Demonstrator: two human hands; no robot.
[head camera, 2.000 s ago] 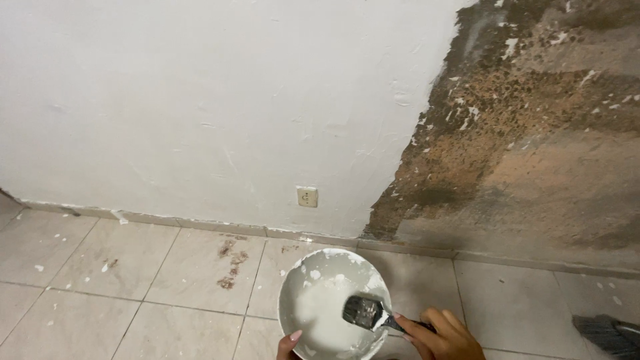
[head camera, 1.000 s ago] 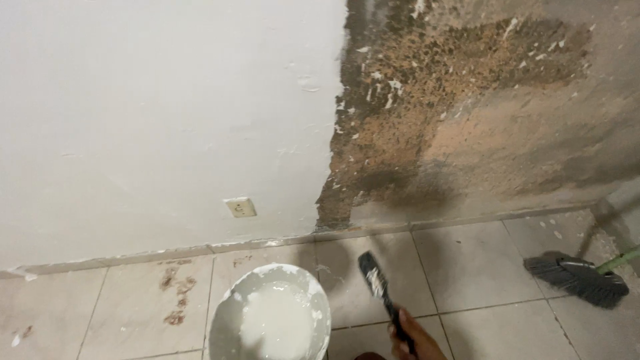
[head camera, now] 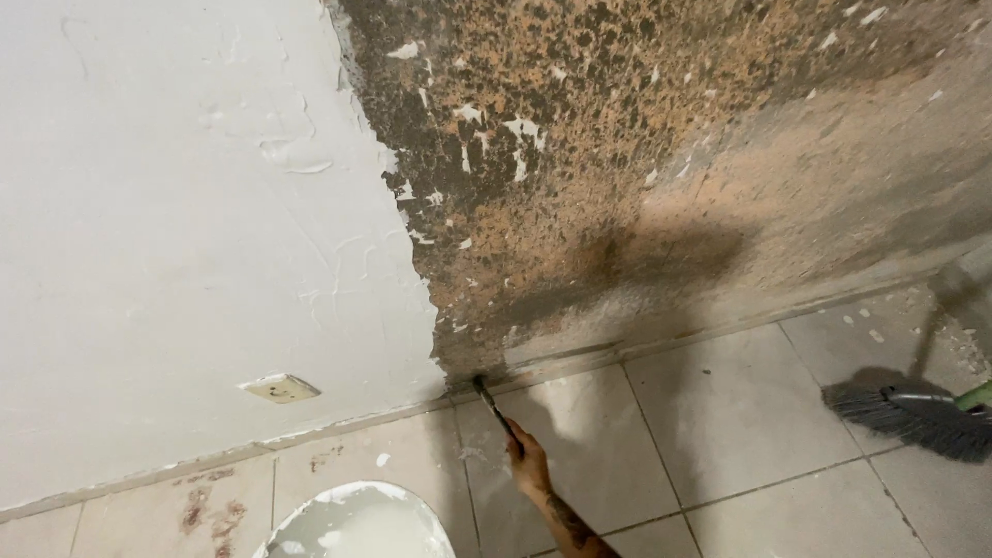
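My right hand (head camera: pixel 528 459) grips the dark handle of a paintbrush (head camera: pixel 496 411). The brush's dark head touches the foot of the wall, beside the ragged edge where white paint (head camera: pixel 232 232) meets bare, stained brown plaster (head camera: pixel 558 232). At the bottom of the view, left of my right hand, a round bucket (head camera: pixel 294 527) holds white paint (head camera: pixel 384 535); its inner wall is smeared with white. My left hand is out of view.
A wall outlet (head camera: pixel 280 389) sits low on the white part. A dark-bristled broom (head camera: pixel 914 415) with a green handle lies on the tiled floor (head camera: pixel 752 403) at the right. Reddish-brown stains (head camera: pixel 209 508) mark tiles at the left.
My right hand has moved the brush from over the bucket to the foot of the wall. My left hand, earlier at the bucket's rim, has gone out of view. The view has shifted right.
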